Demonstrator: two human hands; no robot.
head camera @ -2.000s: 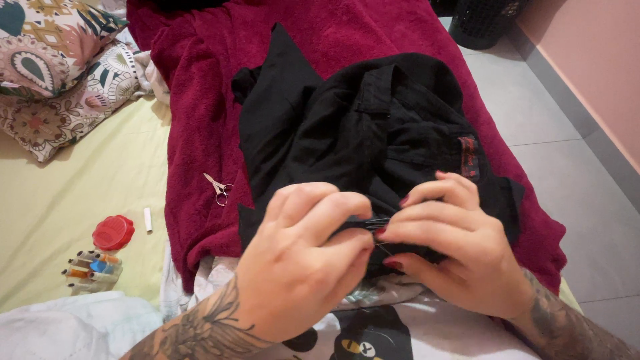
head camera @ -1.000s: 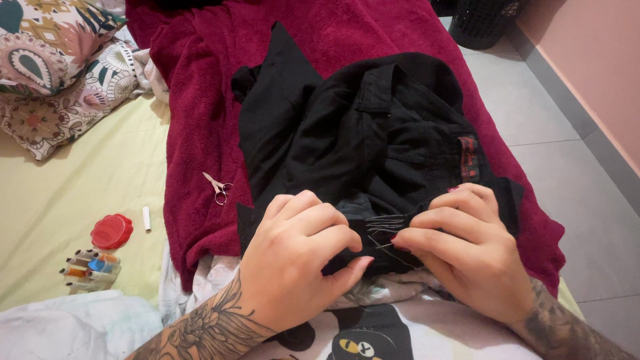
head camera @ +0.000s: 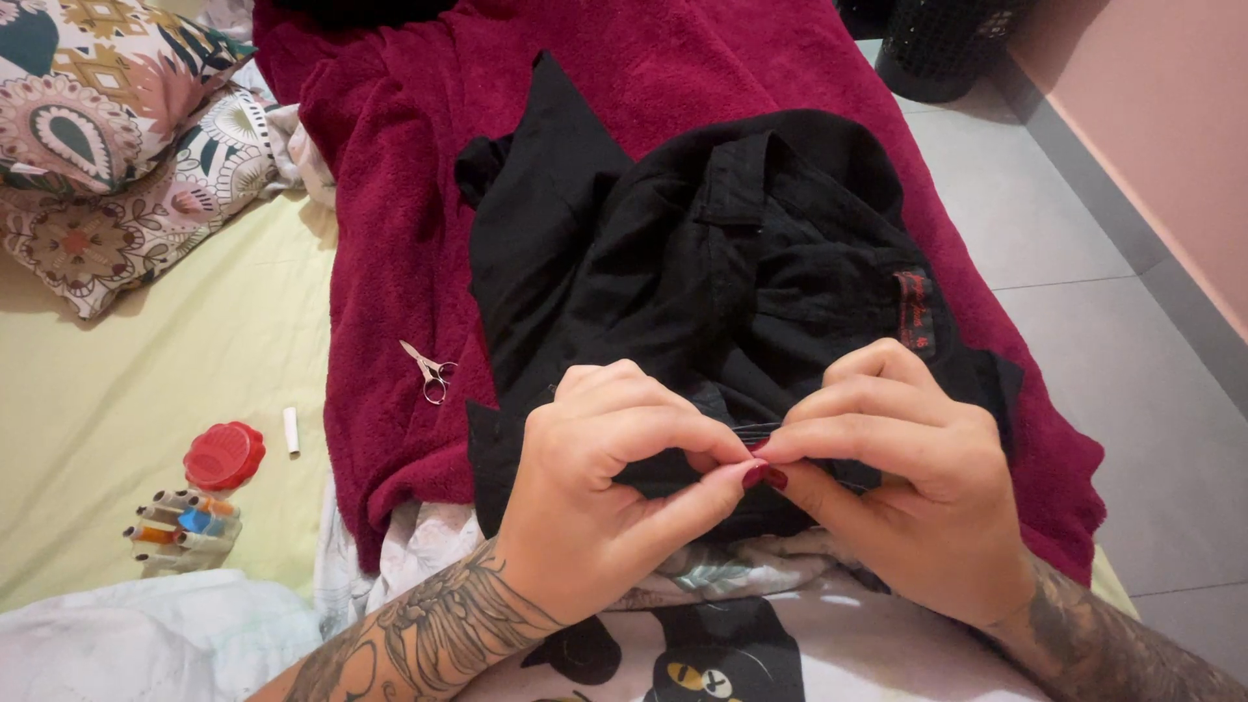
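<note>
Black trousers or a similar black garment with a belt loop and a label lie bunched in front of me. My left hand and my right hand meet over its near edge, thumb and index fingertips of each pinched together and touching. What sits between the fingertips is too small to tell. Light thread strands show on the dark cloth just behind them. To the left of the garment, small metal scissors rest with blades apart on a dark red towel.
On the pale yellow sheet at left are a red scalloped lid, a small white stick-like object and a clear container of thread spools. Patterned pillows lie at upper left. A black basket stands on the tiled floor.
My hands have come together from apart, fingertips now meeting. The row of strands, plainly seen between them a second ago, is now mostly covered by my fingers.
</note>
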